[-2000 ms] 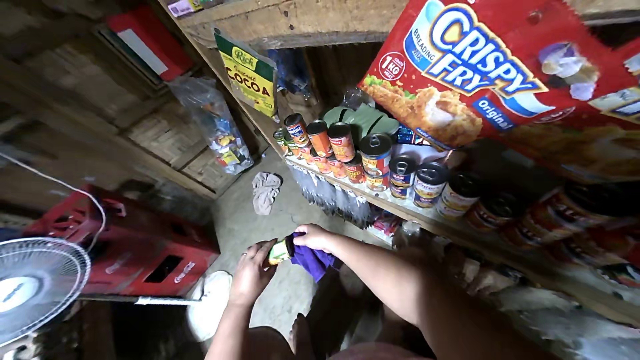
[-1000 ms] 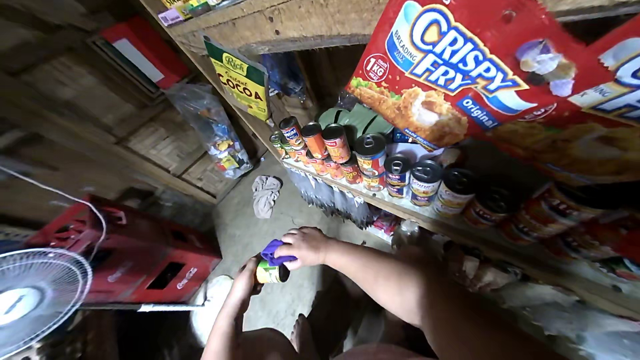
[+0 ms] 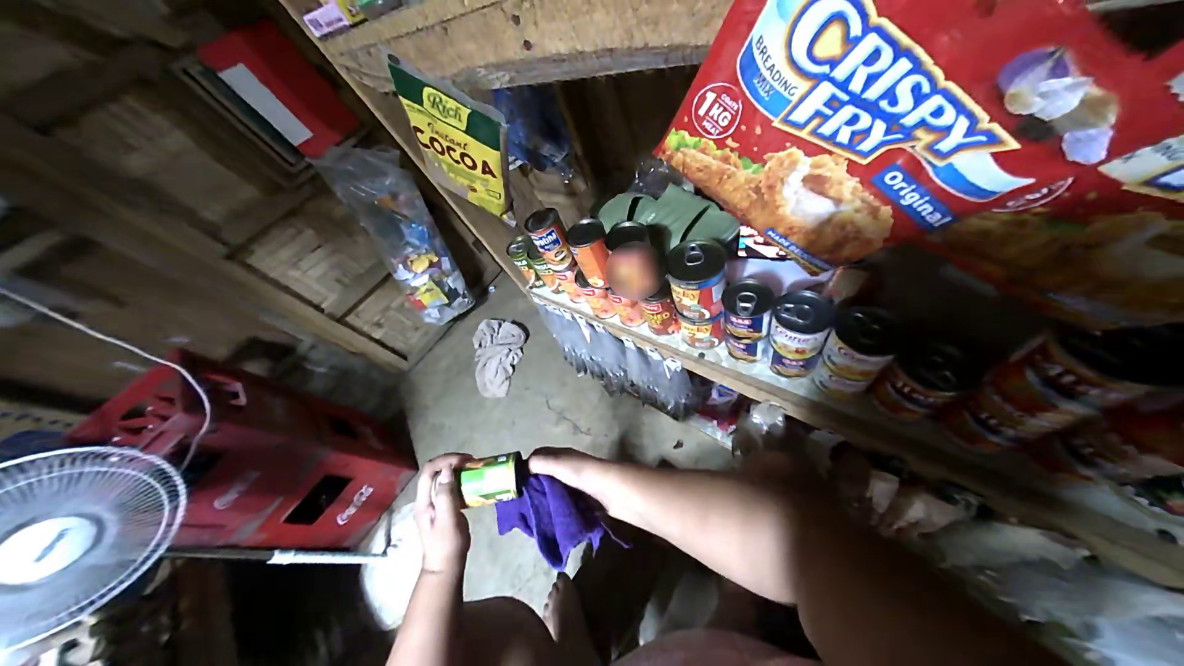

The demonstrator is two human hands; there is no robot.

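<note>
A small food can with a green and yellow label (image 3: 490, 480) lies on its side in the air, low in the middle of the head view. My left hand (image 3: 440, 504) grips it around its left end. My right hand (image 3: 571, 470) is at the can's dark right end and holds a purple cloth (image 3: 552, 520), which hangs down below the fingers. The fingertips of the right hand are partly hidden behind the can's end. Above and to the right, stacked food cans (image 3: 696, 289) stand in a row on a wooden shelf (image 3: 740, 370).
Red breading mix packs (image 3: 832, 120) and a cocoa pouch (image 3: 453, 139) hang from the upper shelf. Red plastic crates (image 3: 268, 453) and an electric fan (image 3: 83, 546) stand at the left. A crumpled grey cloth (image 3: 499, 357) lies on the concrete floor (image 3: 583, 407). A clear plastic bag (image 3: 402, 231) hangs against the wall.
The purple cloth was bunched on top of the can one second ago; now it hangs from my right hand at the can's right end. The can has turned onto its side in my left hand.
</note>
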